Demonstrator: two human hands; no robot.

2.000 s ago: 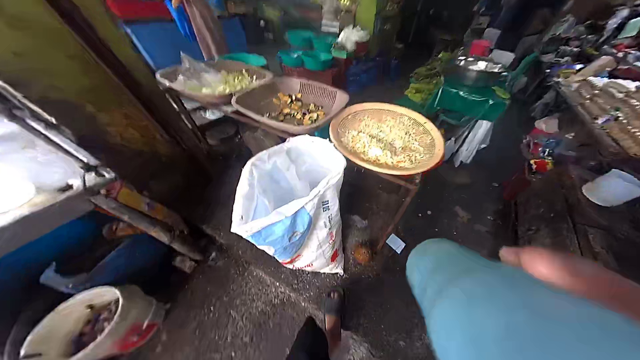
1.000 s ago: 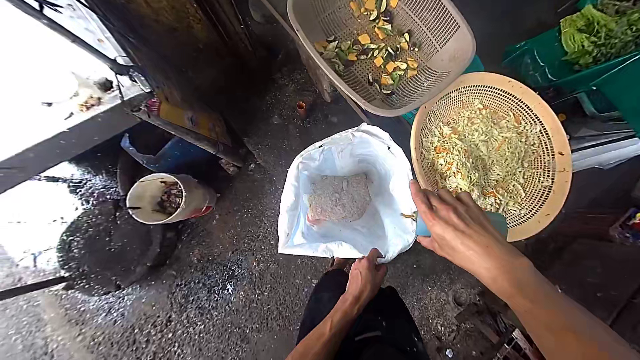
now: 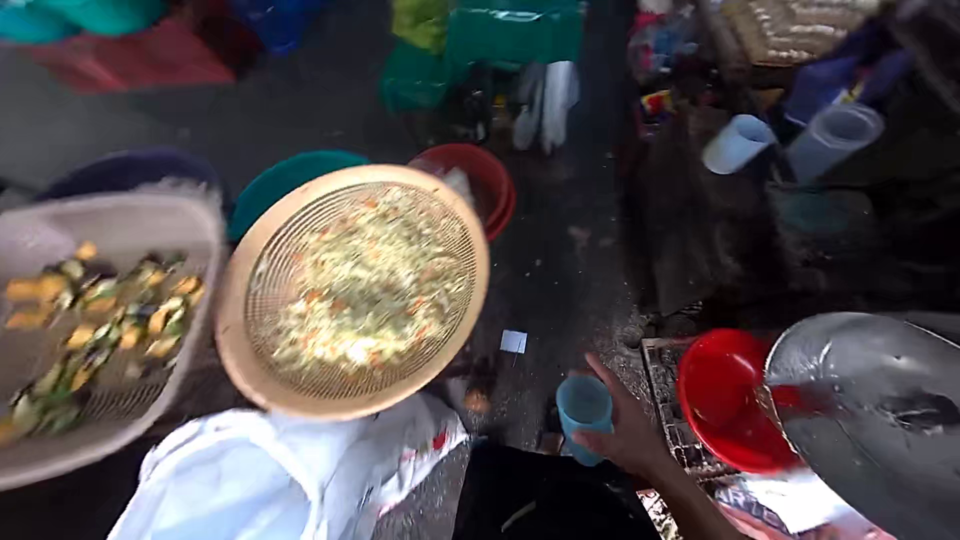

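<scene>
In my right hand (image 3: 619, 427) is a light blue plastic cup (image 3: 584, 409), gripped from the side with its mouth facing up; whether it holds anything cannot be told. My left hand is out of the frame. Left of the cup, a round tan plastic colander (image 3: 240, 330) carries shredded vegetables (image 3: 375, 289) with orange bits. Below the colander, the open white woven sack (image 3: 300, 472) shows at the bottom edge. A rectangular plastic basket (image 3: 206, 247) with cut yellow and green vegetables (image 3: 112, 307) lies at the far left.
At the right, a red plastic basin (image 3: 739, 405) adjoins a large metal pan (image 3: 870, 390). A red bowl (image 3: 480, 187) and a teal basin (image 3: 300, 176) sit behind the colander. Two translucent plastic containers (image 3: 739, 144) stand at the upper right. A green crate (image 3: 517, 34) is at the top.
The view has swung right. My right hand has moved away from the sack and colander with the blue cup. My left hand, at the sack's rim one second ago, has left view.
</scene>
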